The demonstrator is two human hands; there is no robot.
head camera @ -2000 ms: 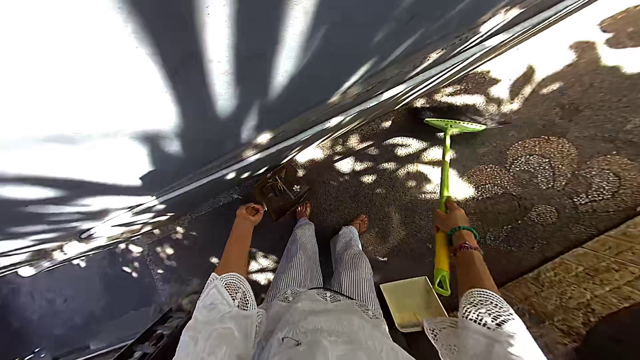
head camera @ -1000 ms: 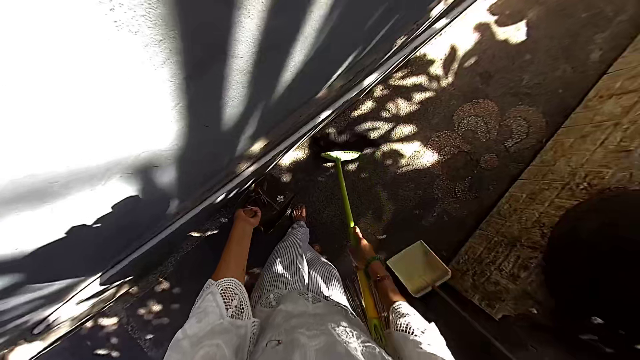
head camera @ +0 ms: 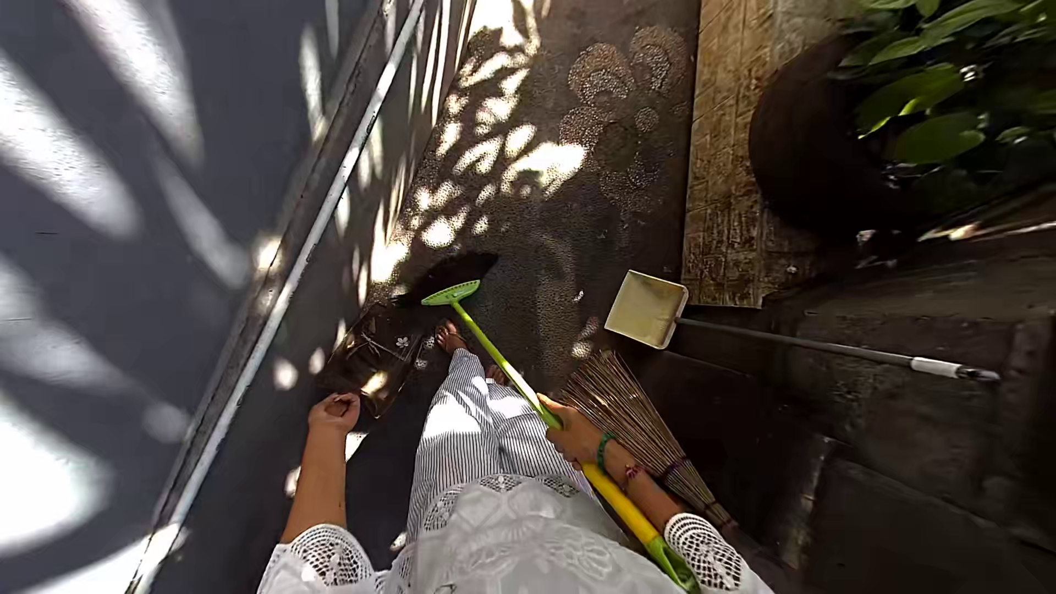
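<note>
My right hand (head camera: 569,433) is closed around the green and yellow handle of a broom (head camera: 452,293), whose green head and dark bristles rest on the pebbled floor ahead of my feet. My left hand (head camera: 335,410) hangs at the left with its fingers curled; whether something small is in it I cannot tell. Just beyond that hand lies a dark, flat container or tray (head camera: 375,351) with twigs and small white flowers. To the right of my legs lies a stick broom (head camera: 631,412), and past it a cream dustpan (head camera: 648,308) with a long grey handle.
A grey wall (head camera: 124,247) with a pale edge strip runs along the left. Stone slabs (head camera: 730,190) border the right side, where a large dark pot (head camera: 825,140) stands with a leafy plant (head camera: 936,136). A flower pattern of pebbles (head camera: 619,107) is set into the floor.
The view has turned strongly, bringing the stick broom and the plant into sight. The broom in my right hand has swung from the right side to in front of my legs.
</note>
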